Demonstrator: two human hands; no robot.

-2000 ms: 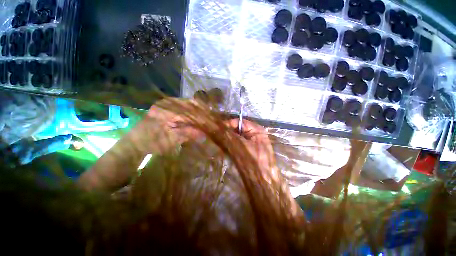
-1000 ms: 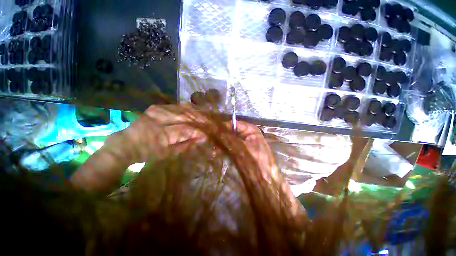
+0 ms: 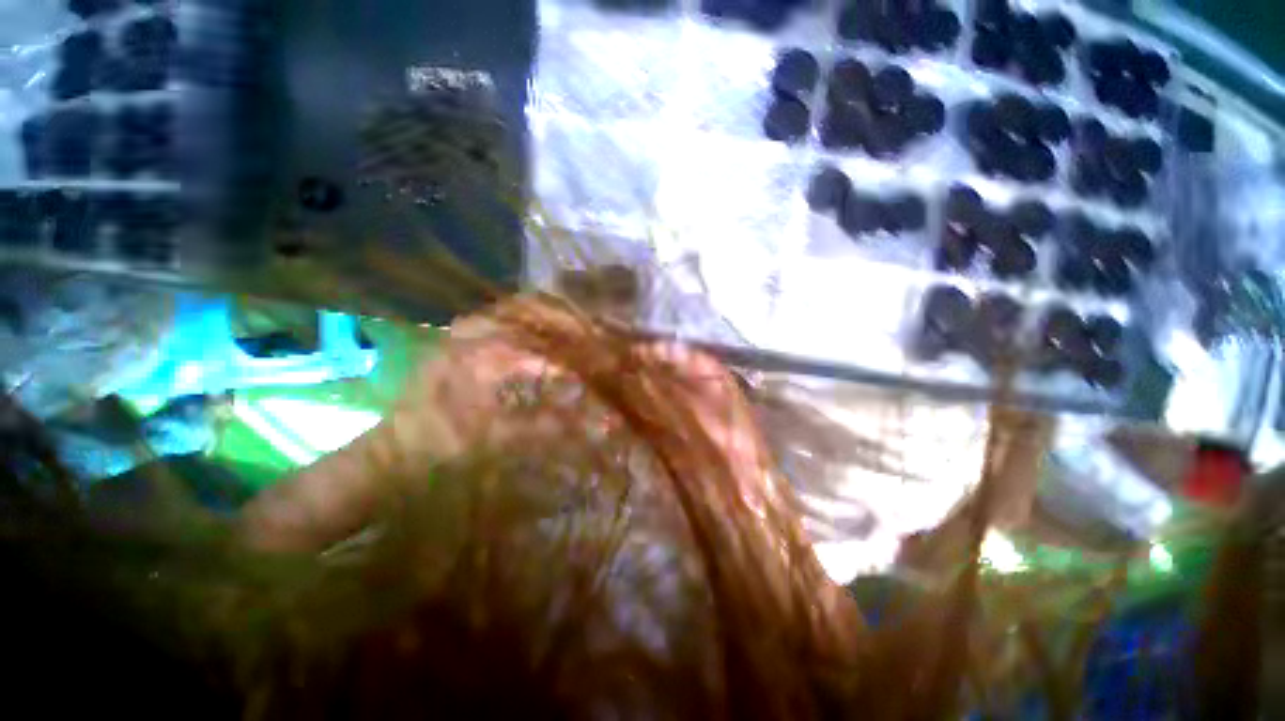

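Observation:
My left hand (image 3: 472, 380) is at the front edge of the dark worktop, blurred and partly covered by strands of hair. My right hand (image 3: 705, 402) is close beside it, just below the front edge of the large clear tray (image 3: 846, 296), also behind hair. What lies between the fingers is hidden. The thin silvery tool cannot be made out in this blurred frame. Round black pieces (image 3: 1017, 137) sit in groups in the tray's right pockets. A dark heap of small parts (image 3: 430, 141) lies on the worktop left of the tray.
More clear trays (image 3: 106, 141) with black pieces stand at left. Loose black discs (image 3: 320, 193) lie near the heap, with a pale label (image 3: 451, 79) behind it. Below the bench are a light blue frame (image 3: 212, 352) and a red item (image 3: 1215, 472). A clear bag (image 3: 1219, 317) is at right.
The view has shifted and blurred, so bench and trays appear slightly right of where they were one second ago. The silvery tool seen upright at my right fingers no longer shows. Both hands stay close together.

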